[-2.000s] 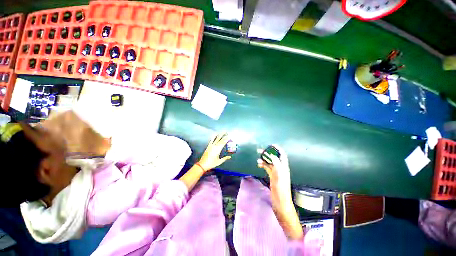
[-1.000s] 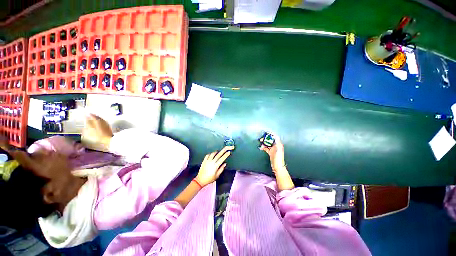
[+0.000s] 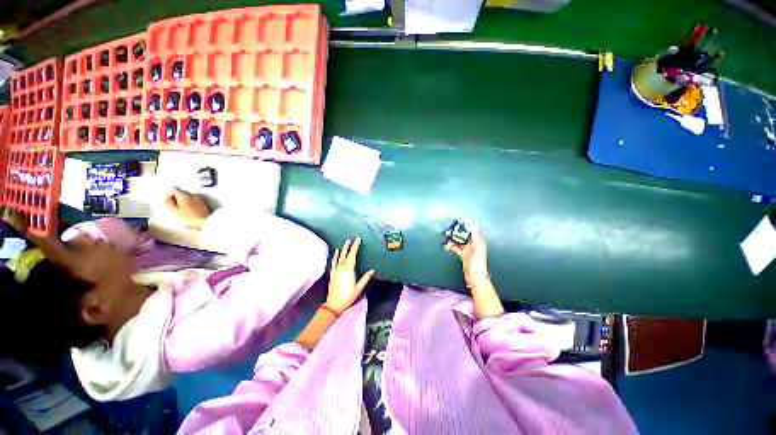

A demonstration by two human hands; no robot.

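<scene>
One smartwatch unit (image 3: 393, 239) lies on the green bench top, its screen lit in green and orange. My left hand (image 3: 344, 280) rests at the bench's front edge, fingers apart and empty, a little left of and below that watch. My right hand (image 3: 474, 259) holds a second smartwatch unit (image 3: 460, 231) by its fingertips just above or on the bench; its screen shows green and white. A white paper slip (image 3: 351, 165) lies behind my left hand, beside the orange-red compartment tray (image 3: 316, 102).
At left, a neighbouring person (image 3: 213, 314) leans over a pale work mat (image 3: 247, 183) with a dark watch (image 3: 206, 177) on it. At back right, a blue mat (image 3: 630, 136) bears a pen pot (image 3: 653, 82). Another white slip (image 3: 759, 245) lies at the right edge.
My left hand has let go of the left watch and drawn back toward the bench edge with its fingers spread. My right hand still holds its watch. The camera view has shifted.
</scene>
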